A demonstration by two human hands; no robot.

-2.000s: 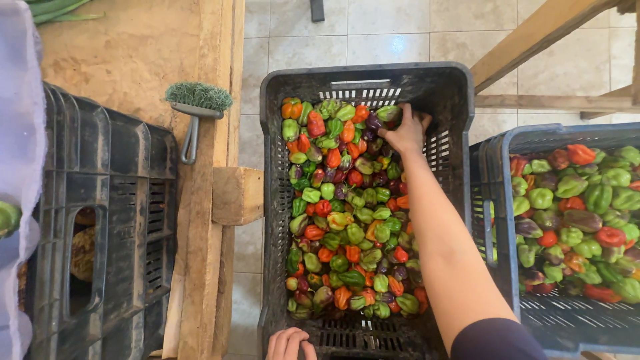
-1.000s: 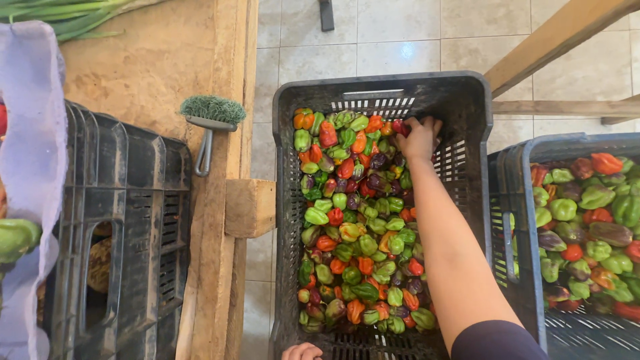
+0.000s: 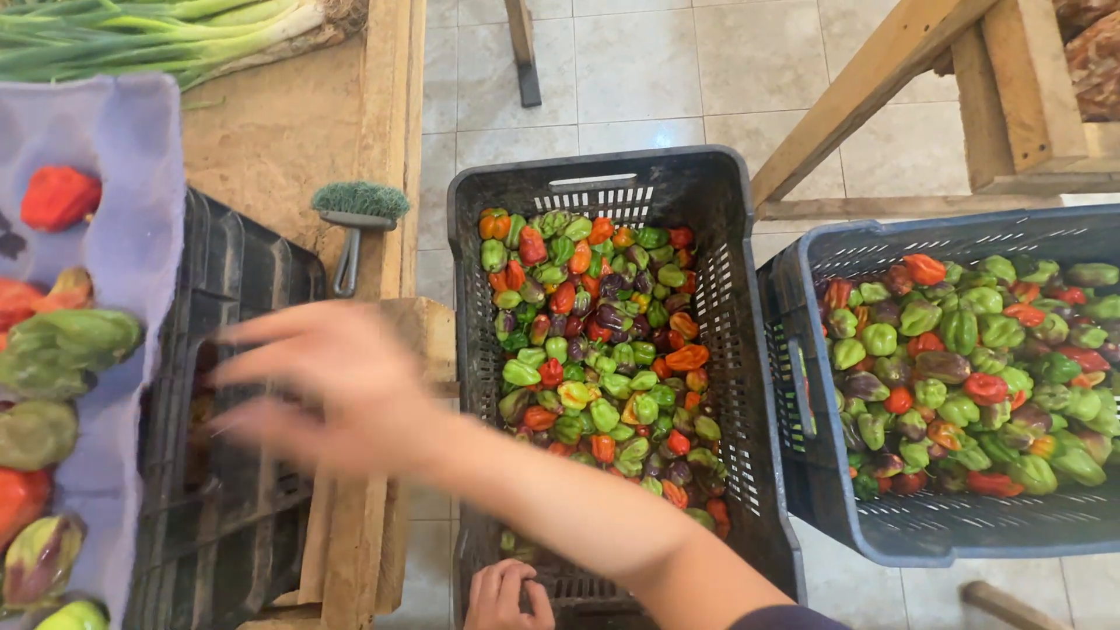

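Observation:
Small wrinkled peppers in green, red, orange and purple (image 3: 604,350) lie in a black plastic crate (image 3: 735,385) on the floor. My right hand (image 3: 324,385), blurred by motion, is stretched left over a black crate on its side of the wooden table; its fingers are spread and no pepper shows in them. My left hand (image 3: 507,595) lies at the near end of the pepper crate, fingers curled by its edge; whether it grips the rim cannot be told. A purple molded tray (image 3: 114,210) at the far left holds several larger peppers, red (image 3: 59,199) and green.
Another crate (image 3: 884,542) of peppers stands at the right. A green-bristled brush (image 3: 359,206) and spring onions (image 3: 175,31) lie on the wooden table (image 3: 280,149). A black crate (image 3: 236,525) stands beside the tray. Wooden legs and beams (image 3: 875,87) rise at the back right.
My right hand has left the far right corner of the pepper crate and moved left, over the crate beside the tray. The view has shifted left, showing more of the tray.

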